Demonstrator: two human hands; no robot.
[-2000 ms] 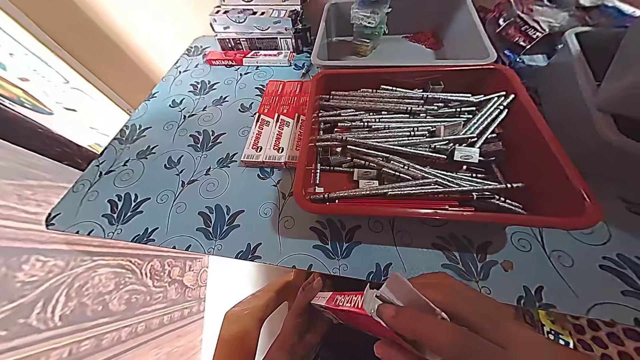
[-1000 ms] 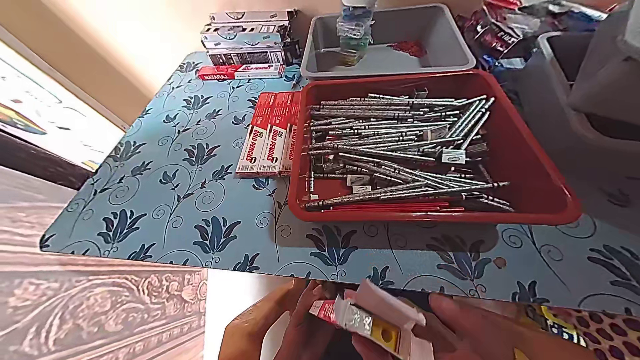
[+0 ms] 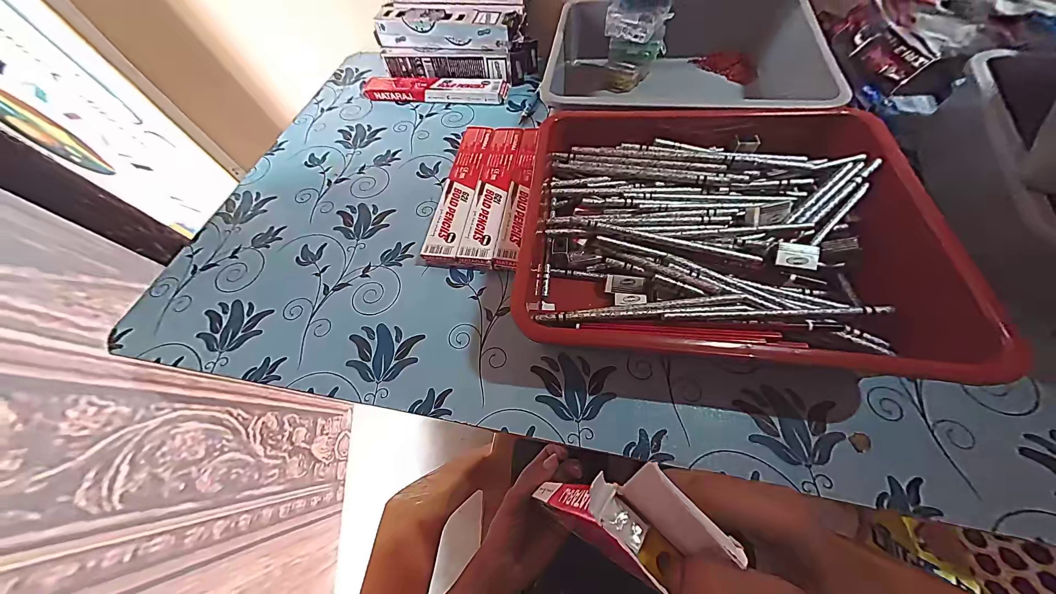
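Observation:
My left hand (image 3: 524, 516) holds a red and white cardboard pencil box (image 3: 582, 524) low in front of me, below the table edge. The box's end stands open, its white flap (image 3: 681, 511) raised, and silvery and yellow things show inside. At the flap and the open end is my right hand (image 3: 726, 569), its fingers partly hidden by the box. Beyond both hands, a red plastic tray (image 3: 775, 355) holds many silver patterned pencils (image 3: 685, 214), with small sharpeners or erasers (image 3: 797, 256) among them. Several pencil boxes (image 3: 478, 202) lie side by side against the tray's left side.
Another red and white box (image 3: 436, 90) lies before stacked cartons (image 3: 450, 37) at the back left. A grey bin (image 3: 697, 101) with clear containers (image 3: 635, 41) stands behind the red tray. Plastic packets (image 3: 891, 54) and another grey bin (image 3: 994, 91) are at the right. A flower-patterned cloth covers the table (image 3: 330, 272).
The box in my hands has gone from showing its red printed face to standing open at the end, flap raised, with its silvery and yellow contents exposed.

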